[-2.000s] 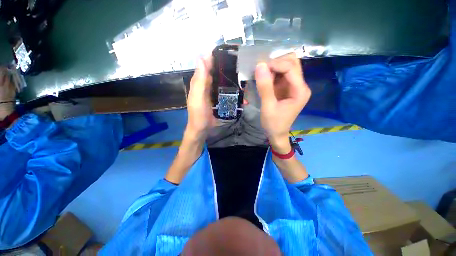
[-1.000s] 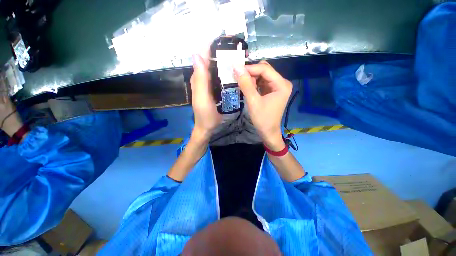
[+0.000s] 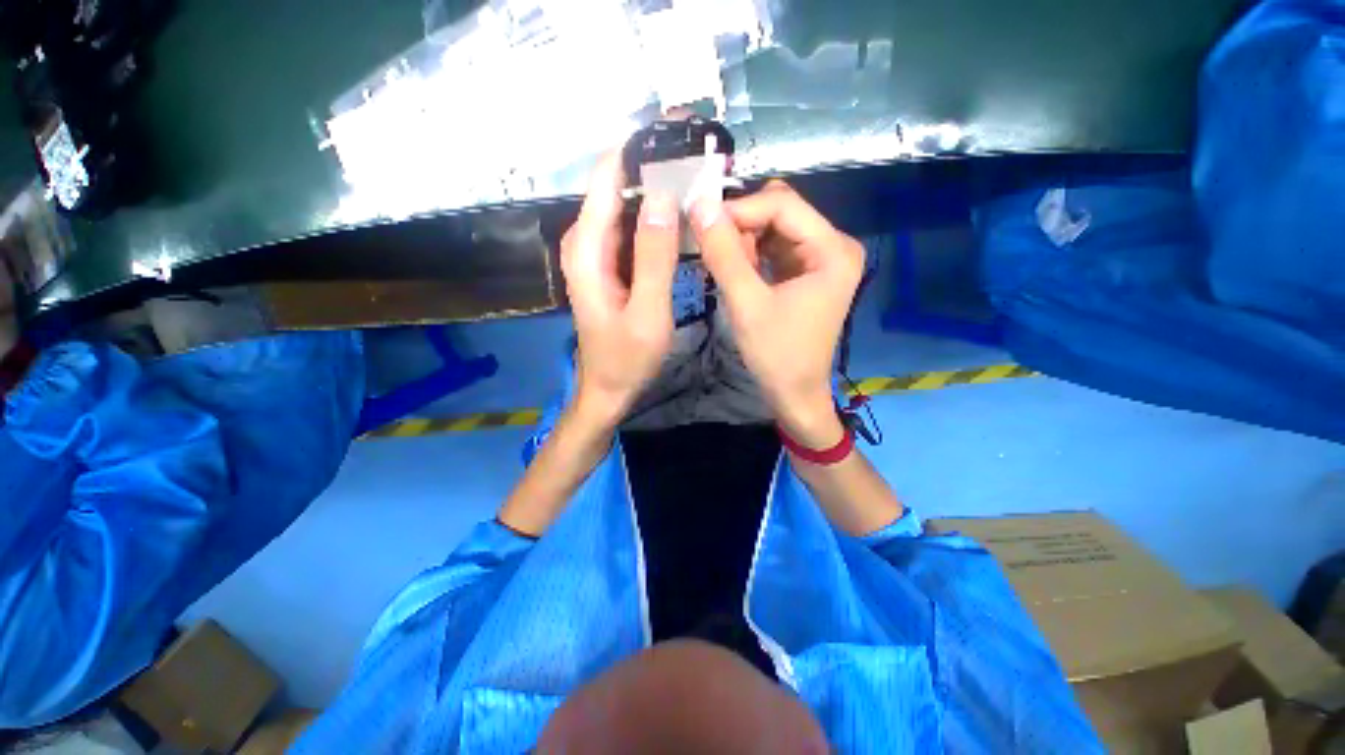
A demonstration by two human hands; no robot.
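The black phone assembly (image 3: 679, 139) is held upright along my view at the bench edge, its top end showing above my fingers. A thin whitish sheet piece (image 3: 671, 179) lies on its upper part, with a narrow tab at the right. My left hand (image 3: 623, 288) holds the unit from the left, its thumb on the sheet piece. My right hand (image 3: 779, 288) is at the right, its thumb on the sheet piece's right side. The speckled keypad board (image 3: 690, 291) shows partly between my hands; the rest of the unit is hidden by my fingers.
Glaring clear carrier sheets (image 3: 502, 111) lie on the dark green bench mat (image 3: 1018, 74). Black waiting handsets (image 3: 67, 155) are at the upper left. People in blue smocks sit on both sides. Cardboard boxes (image 3: 1084, 583) stand on the blue floor.
The sheet piece has gone from my right fingers beside the unit onto its upper part. My left thumb has since moved over onto the piece, covering more of the unit.
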